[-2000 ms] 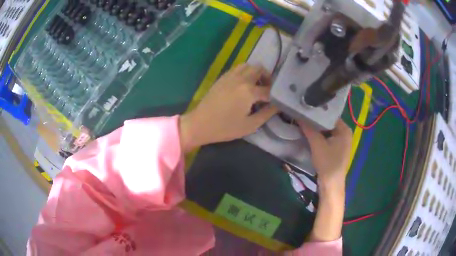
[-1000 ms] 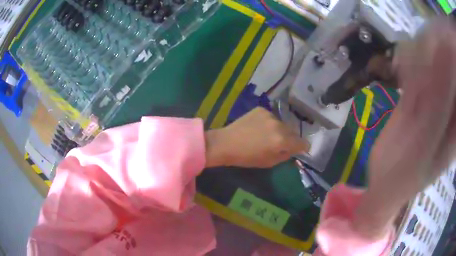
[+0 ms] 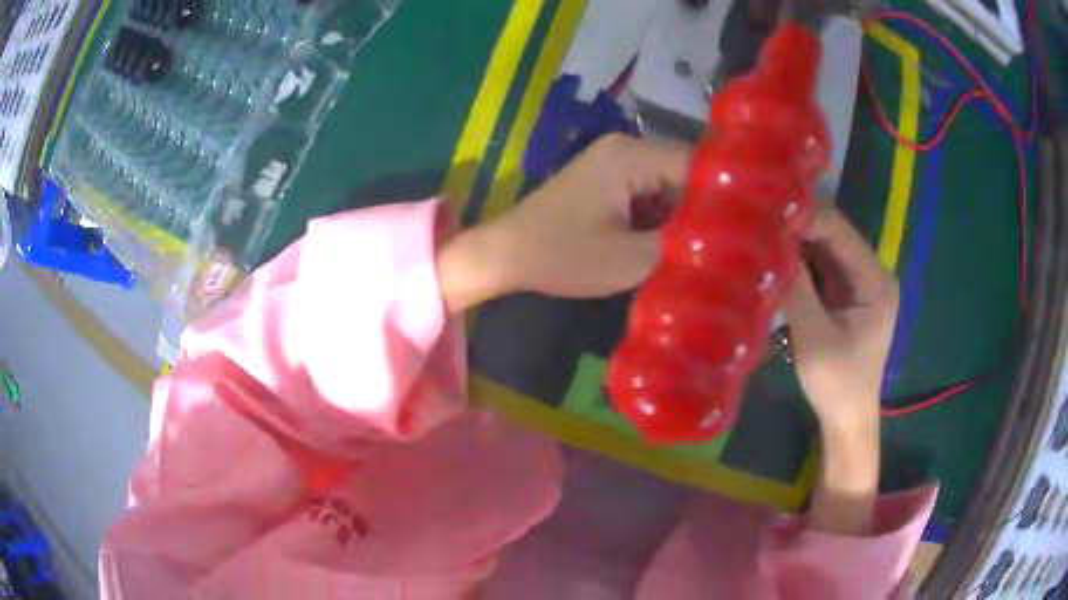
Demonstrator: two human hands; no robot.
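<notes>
The red ribbed toggle clamp handle [image 3: 726, 246] stands large in front of the fixture and hides much of the work. The grey metal press block [image 3: 679, 59] shows above and behind it, over the flat base plate [image 3: 603, 41]. My left hand [image 3: 586, 223] is left of the handle, its fingers curled and their tips hidden behind it. My right hand [image 3: 843, 311] is right of the handle, thumb and fingers bent close together. What either hand holds cannot be seen. A dark-blue jagged piece [image 3: 574, 127] is at the plate's left edge.
The clear blister tray [image 3: 176, 141] with some black parts [image 3: 138, 56] is at the left. Red test lead cable [image 3: 1025, 223] loops at the right. White foam boards [image 3: 1036, 492] stand at the right edge. The green area label [image 3: 591, 387] is partly hidden behind the handle.
The red handle has swung down toward me into view. My right hand has come down from the upper right to beside the fixture. My left hand has moved slightly up.
</notes>
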